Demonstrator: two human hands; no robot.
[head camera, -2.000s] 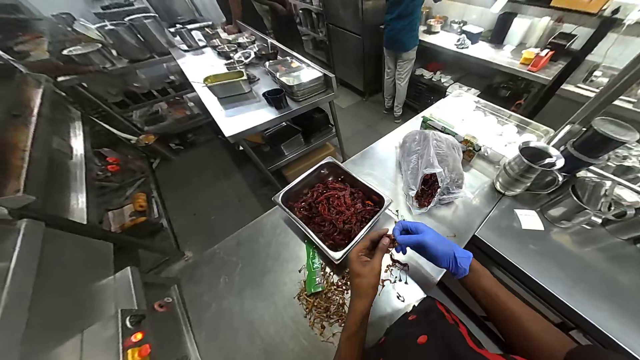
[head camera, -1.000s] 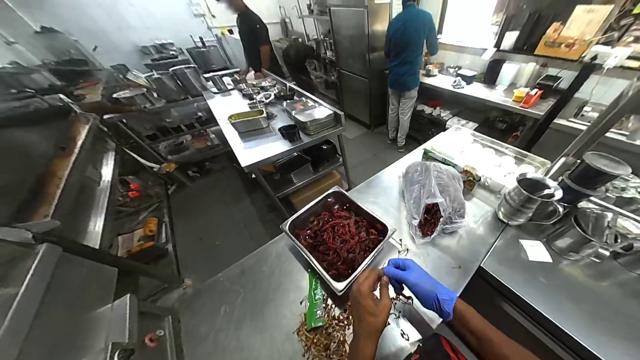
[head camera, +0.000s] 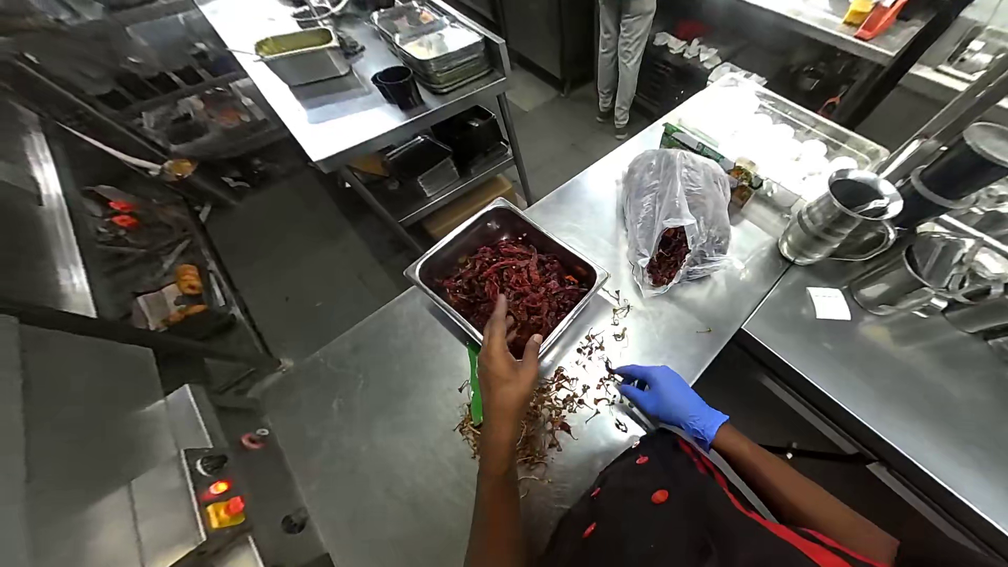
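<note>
A deep steel pan (head camera: 429, 272) full of dried red chillies (head camera: 520, 276) stands on the steel counter. My bare left hand (head camera: 508, 358) reaches over its near rim, fingers apart at the chillies; whether a chilli is between them is hidden. My right hand (head camera: 669, 400), in a blue glove, is low over the counter, its thumb and forefinger closed on a small chilli stem (head camera: 610, 368). Loose stems (head camera: 555, 402) lie scattered between and below my hands. A green packet (head camera: 475, 386) is partly behind my left forearm. A clear plastic bag (head camera: 677, 197) with more chillies stands right of the pan.
Steel jugs (head camera: 839, 213) and a small paper (head camera: 828, 303) are at the right. Behind the bag sits a clear tray (head camera: 846, 134) of white items. Across the aisle, a steel table (head camera: 315, 134) holds pans and a black container (head camera: 398, 87). A person (head camera: 624, 55) stands at the back.
My hands were together beside the pan's near corner; now they are apart, the left over the pan and the right lower over the stems. The view has tipped down.
</note>
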